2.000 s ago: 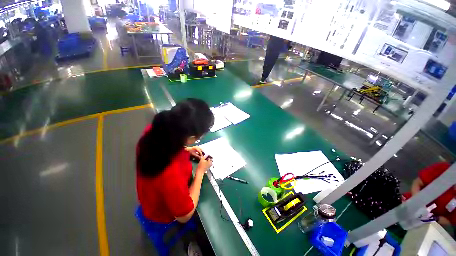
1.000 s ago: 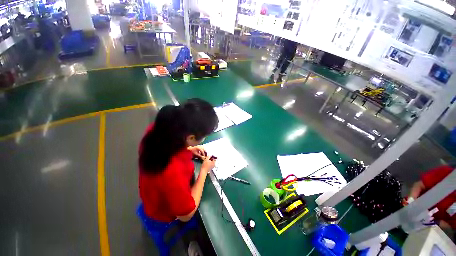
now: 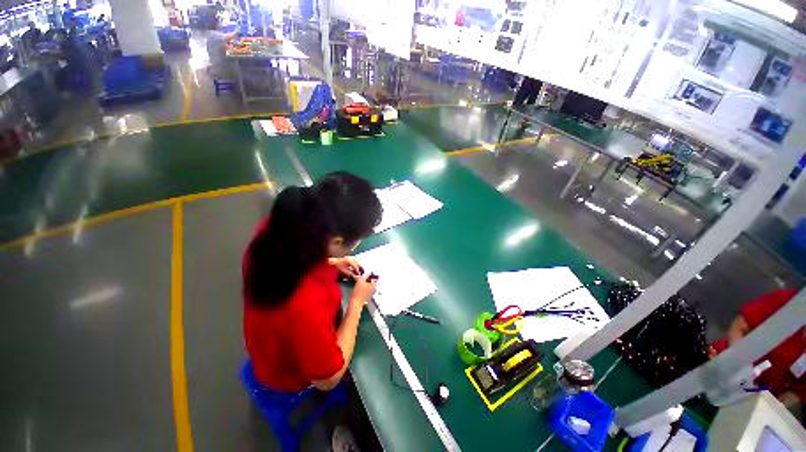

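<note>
Neither of my hands is in view. A green bench (image 3: 482, 234) runs away in front. A long steel rule (image 3: 408, 375) lies along its near edge. A dark pen or marker (image 3: 422, 317) lies beside a white sheet (image 3: 398, 281). A thin black lead loops across the rule, and a small black-and-white item (image 3: 441, 393) lies near it. Another sheet (image 3: 535, 287) bears thin black cables (image 3: 561, 312). Green tape rolls (image 3: 475, 347), scissors with red and yellow handles (image 3: 507, 319) and a black-and-yellow tape dispenser (image 3: 506, 366) stand together.
A seated person in red (image 3: 296, 327) bends over the bench, holding a small dark part. A jar (image 3: 578, 374), blue bin (image 3: 583, 419), slanting white posts (image 3: 663, 287) and dark cable heap (image 3: 663, 340) are right. Another person's red sleeve (image 3: 767, 309) shows there. A toolbox (image 3: 360, 121) stands far off.
The view has shifted slightly. The seated person's hands have moved only a little around the small dark part. A walking person in the background has moved right, mostly behind the hanging boards.
</note>
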